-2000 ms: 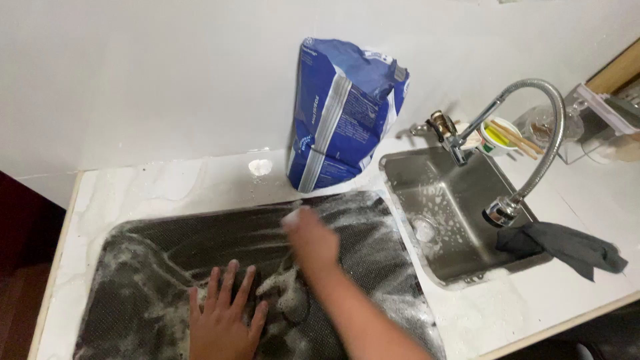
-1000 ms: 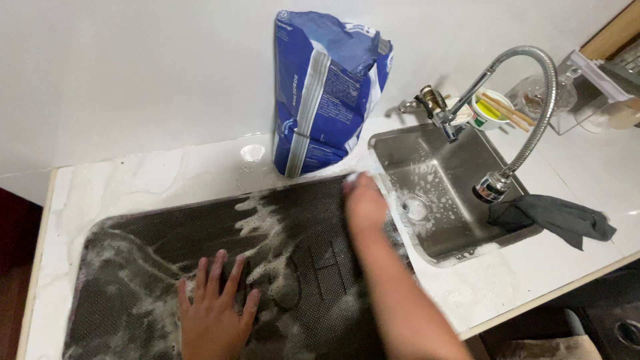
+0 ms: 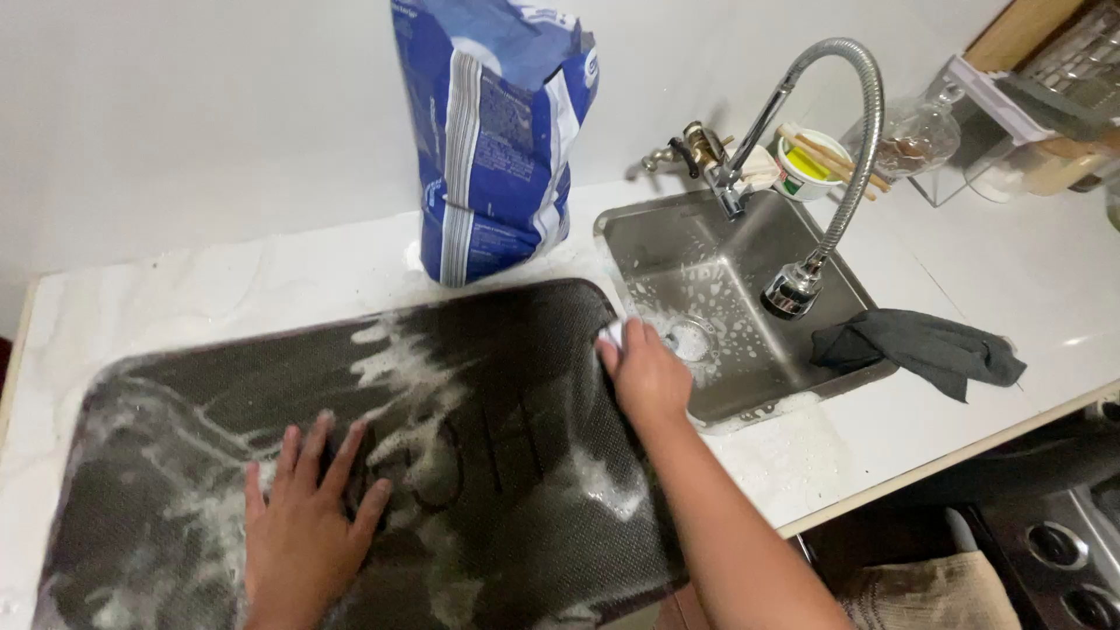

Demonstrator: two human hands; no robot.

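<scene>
A dark textured doormat [image 3: 289, 376] with raised lettering and streaks of soap suds lies on the white countertop. My left hand [image 3: 311, 516] rests flat on the mat with its fingers spread, holding nothing. At the mat's upper right corner, beside the sink, my right hand [image 3: 647, 372] grips a small white object [image 3: 615, 332]; my fingers cover most of it, so its kind is unclear. Behind the mat a blue plastic bag [image 3: 503, 157] with printing stands against the wall.
A steel sink [image 3: 752, 359] holds suds, under a flexible faucet [image 3: 866, 131]. A dark cloth [image 3: 927, 346] hangs over its right edge. Behind it stand a white tub [image 3: 805, 179] and a glass jar [image 3: 914, 136]. A stove [image 3: 1059, 560] is at lower right.
Between two seconds and one second ago, my right hand moved right across the mat, from below the blue bag; it is now at the mat's right edge. My left hand stays flat on the mat.
</scene>
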